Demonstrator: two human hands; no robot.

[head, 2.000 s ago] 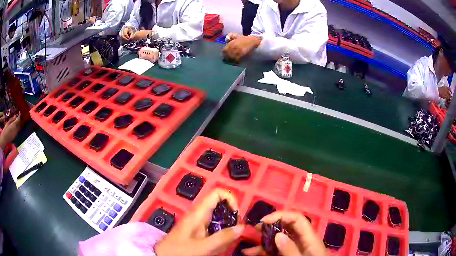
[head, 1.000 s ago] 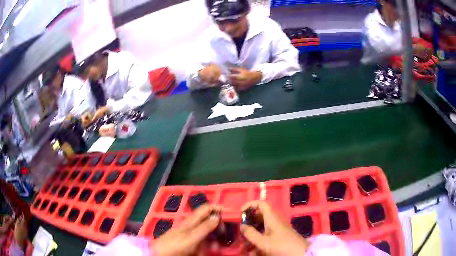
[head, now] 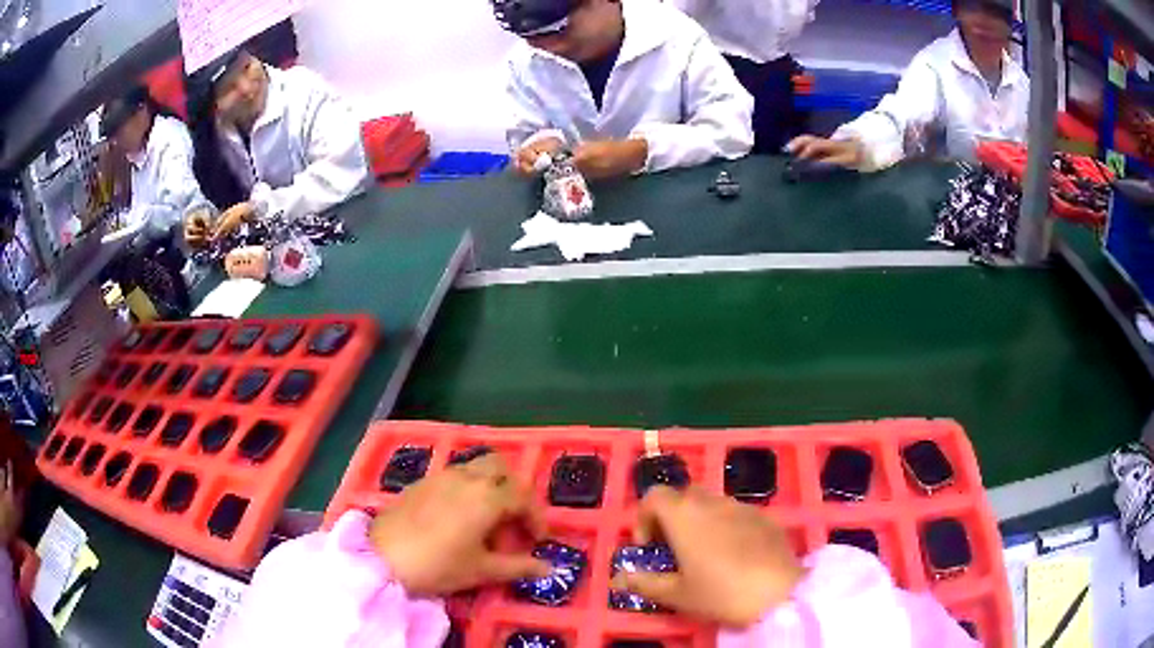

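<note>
My left hand grips a smartwatch with a lit dial by its edges, at a second-row pocket of the near red tray. My right hand holds another lit smartwatch just right of it. The fingers hide parts of both watches; whether they rest fully in the pockets I cannot tell. Dark-faced watches such as this one lie in the top row. Another watch with a lit screen shows at the bottom edge.
A second red tray of watches lies at left, with a calculator below it. A green conveyor runs beyond the near tray. Papers and a clipboard lie at right. Workers in white sit opposite, near a bottle and white cloth.
The two top-row pockets that were bare, either side of the tape mark, now hold watches. Both hands are now at second-row watches with lit screens. The camera view has shifted.
</note>
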